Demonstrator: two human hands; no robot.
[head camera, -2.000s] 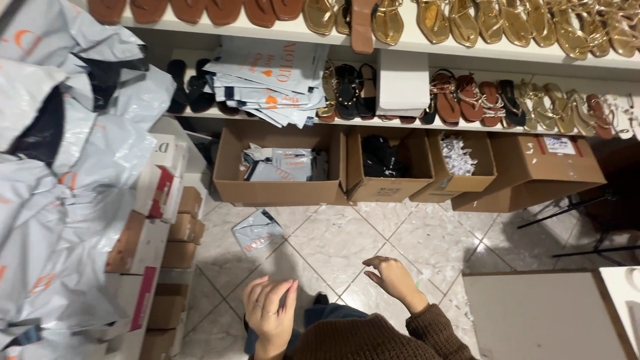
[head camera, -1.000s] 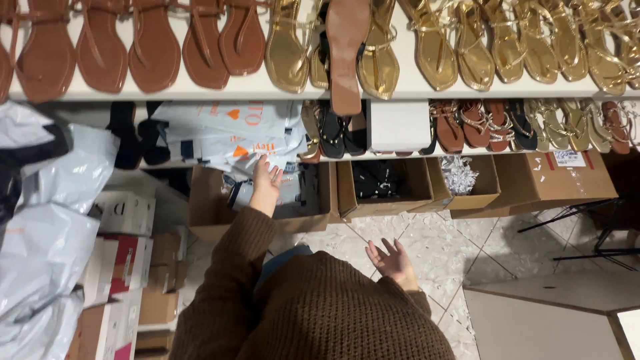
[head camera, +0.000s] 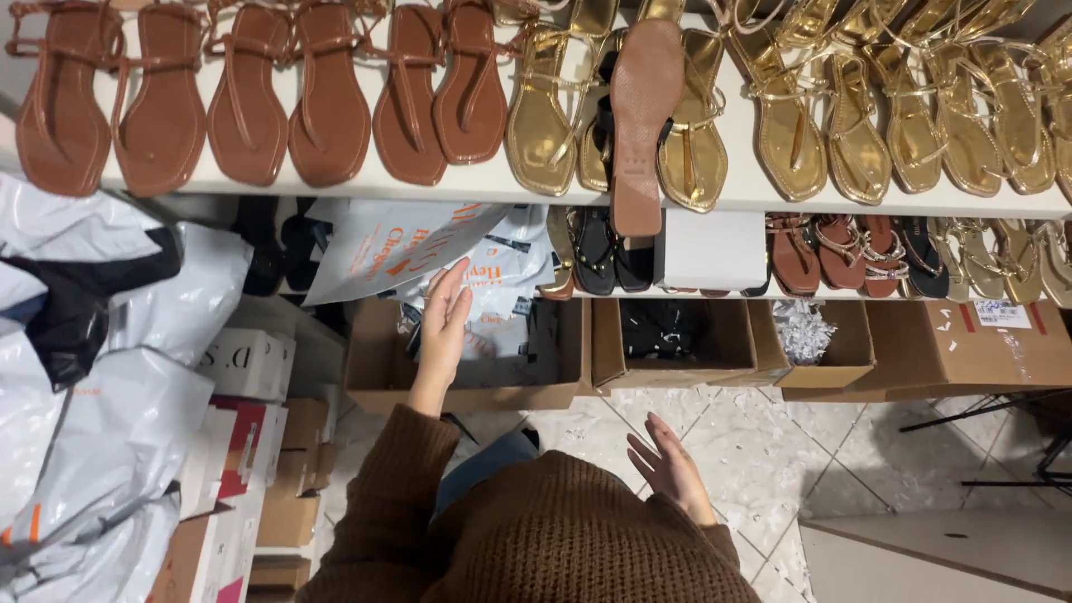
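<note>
My left hand is raised at the front of the lower shelf, its fingers against or just in front of a stack of grey printed plastic mailing bags. The uppermost bag is lifted and tilted at its left side; whether my fingers grip it I cannot tell. Below, an open cardboard box holds more such bags. My right hand hangs over the tiled floor, fingers apart, holding nothing.
Brown sandals and gold sandals line the upper shelf; one brown sandal overhangs its edge. A white box stands below. Cardboard boxes are on the floor. Filled mailing bags and stacked shoe boxes are at left.
My left hand has moved forward from above the floor to the bag stack, and the top bag has lifted. My view has moved nearer the shelves.
</note>
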